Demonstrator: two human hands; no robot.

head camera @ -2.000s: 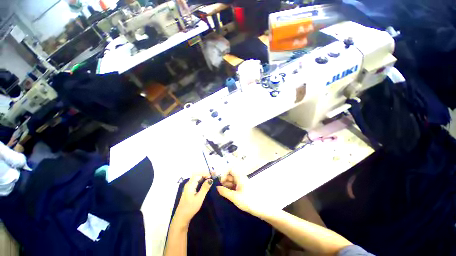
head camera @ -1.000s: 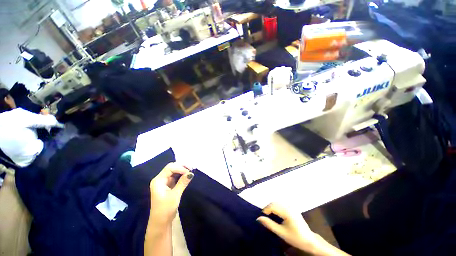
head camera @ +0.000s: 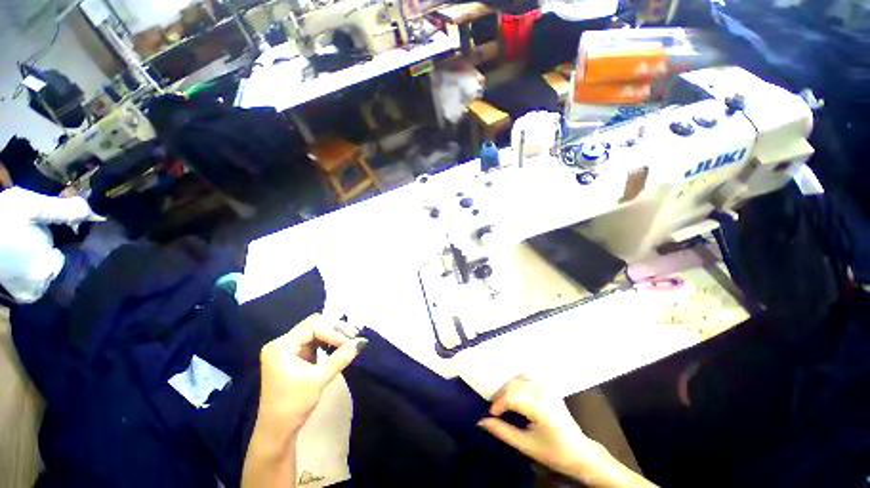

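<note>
A dark navy cloth panel [head camera: 410, 419] hangs over the table's front edge, its top edge stretched between my two hands. My left hand [head camera: 303, 367] pinches its upper left corner between thumb and fingers. My right hand [head camera: 534, 419] pinches the same edge further right and lower. The white JUKI sewing machine [head camera: 611, 181] stands beyond; its needle area [head camera: 469, 267] is away from both hands, and no cloth lies under it. A small pale piece, possibly paper, shows at my left fingertips; it is too small to tell.
Navy cloth [head camera: 124, 381] is heaped at left with a white patch [head camera: 200, 380] on it. A black phone-like rectangle [head camera: 572, 259] and pink-handled scissors [head camera: 658, 282] lie under the machine arm. An orange-and-white box [head camera: 622, 76] stands behind. A person in white [head camera: 33, 238] sits at far left.
Both hands have come away from the needle area toward the front and spread apart, drawing the cloth's edge out between them. The cloth has left the needle area, and the view has shifted.
</note>
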